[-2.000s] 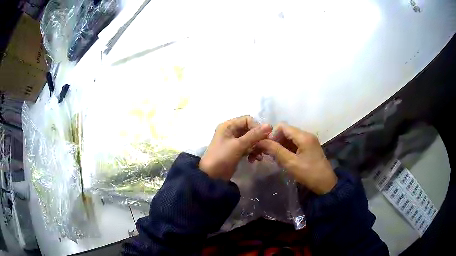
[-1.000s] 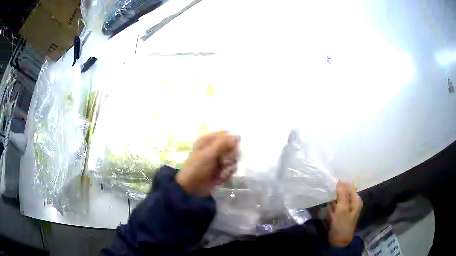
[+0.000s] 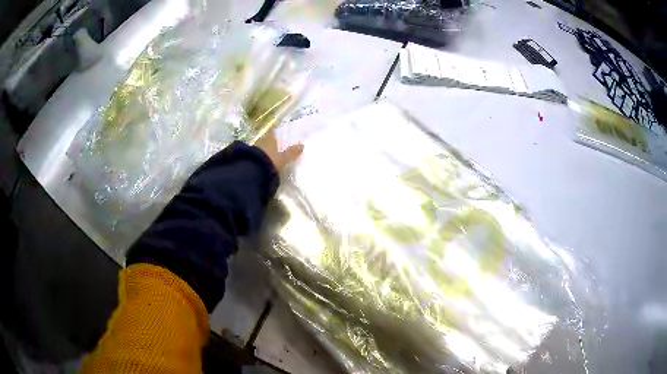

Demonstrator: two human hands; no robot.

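Observation:
A stack of clear printed polybags [image 3: 417,226] with yellow-green lettering lies slanted in front of me, glossy and wrinkled. A crumpled heap of loose clear polybags [image 3: 161,109] with yellow-green print lies to its left. My left hand [image 3: 279,150] is between the two, at the heap's right edge. Its thumb points towards the stack. Its other fingers are mostly hidden, so I cannot tell whether they grip a bag. My right hand is out of the picture.
A white paper-like stack [image 3: 479,74] lies at the far side. Tangled black cords [image 3: 618,77] and another printed bag [image 3: 614,126] are at the far right. A dark item in clear film [image 3: 401,20] is at the top. The table edge curves at the left.
My view has turned left. My left hand has moved away to the loose heap. My right hand, which was at a clear bag near the table's edge, has left the picture.

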